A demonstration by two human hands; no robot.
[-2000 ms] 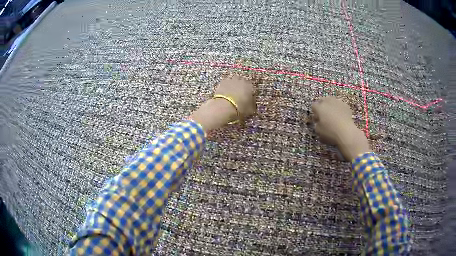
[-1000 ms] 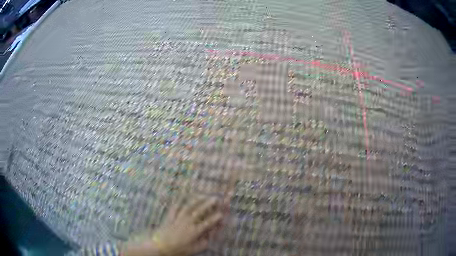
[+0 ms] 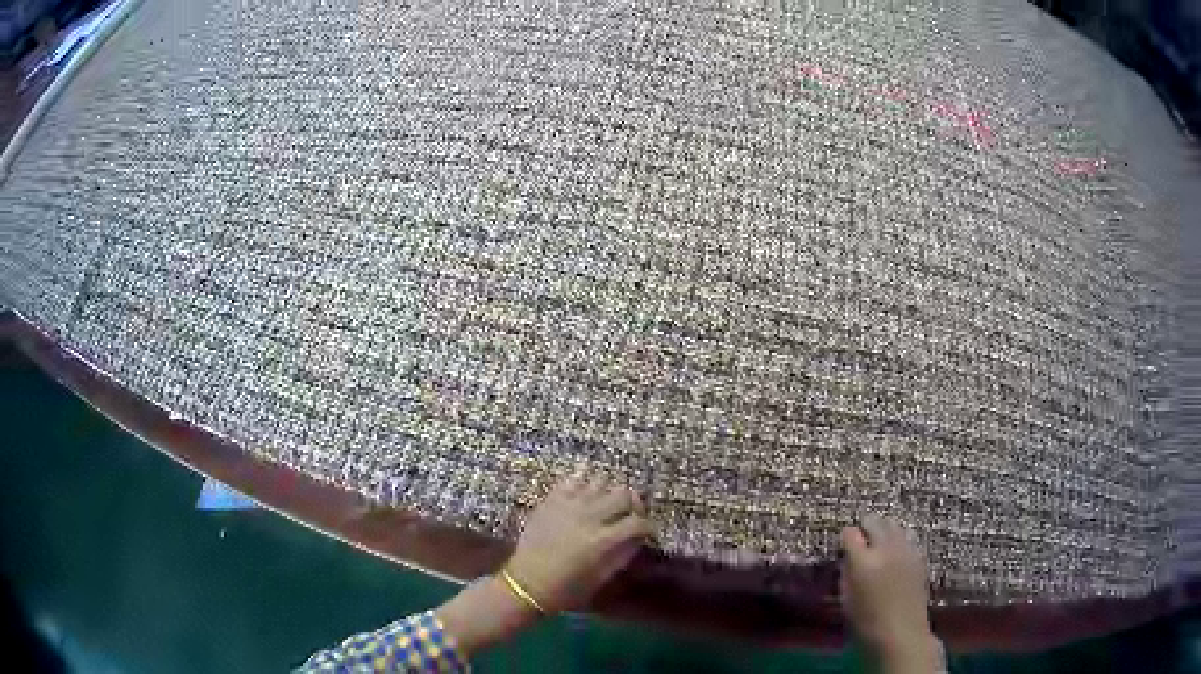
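Note:
Beige-brown flecked, ribbed fabric (image 3: 632,290) covers most of the view. My left hand (image 3: 580,540), with a yellow bangle at the wrist, is at the fabric's near edge, its fingers curled on the border. My right hand (image 3: 885,579) is at the same edge farther right, its fingertips pinching the border. Between the two hands the fabric edge (image 3: 751,556) looks slightly raised, with a dark gap under it.
The reddish-brown table edge (image 3: 329,512) shows along the near side. Green floor (image 3: 119,527) lies beyond it at the lower left, with a small light-blue item (image 3: 224,495). Red laser lines (image 3: 975,123) show faintly at the upper right.
My hands have moved from the middle of the fabric down to its near edge. The view has shifted, so the table edge and floor now show. The red lines appear higher and fainter.

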